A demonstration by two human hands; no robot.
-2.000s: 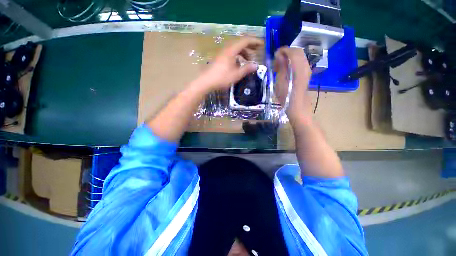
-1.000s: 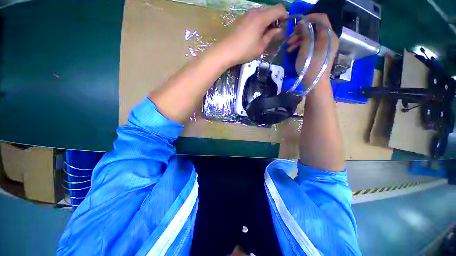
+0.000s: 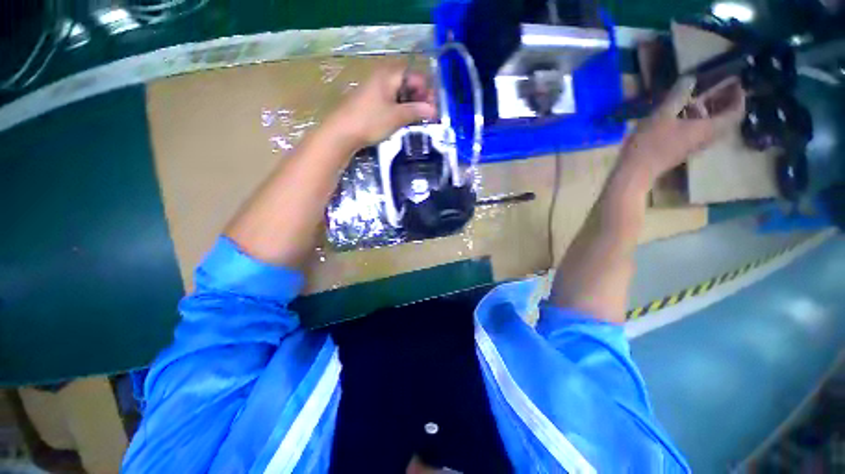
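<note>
A black headset ear cup lies on the white fixture pad, over a base wrapped in shiny clear film. Clear-silver headband wires rise from it in a loop. A thin black microphone boom sticks out to the right. My left hand is above the pad, its curled fingers closed on the wires' left side. My right hand is out to the right with thumb and fingers apart, at the black electric screwdriver, which is partly hidden behind it.
A silver-grey screw feeder stands in a blue tray behind the work. A thin cable crosses the cardboard. Grouped black headsets lie at the far right by upright cardboard. Coiled wires show at upper left.
The ear cup now lies flatter on the pad, with its boom showing to the right. My right hand has left the wires and moved right to the screwdriver. The view has shifted.
</note>
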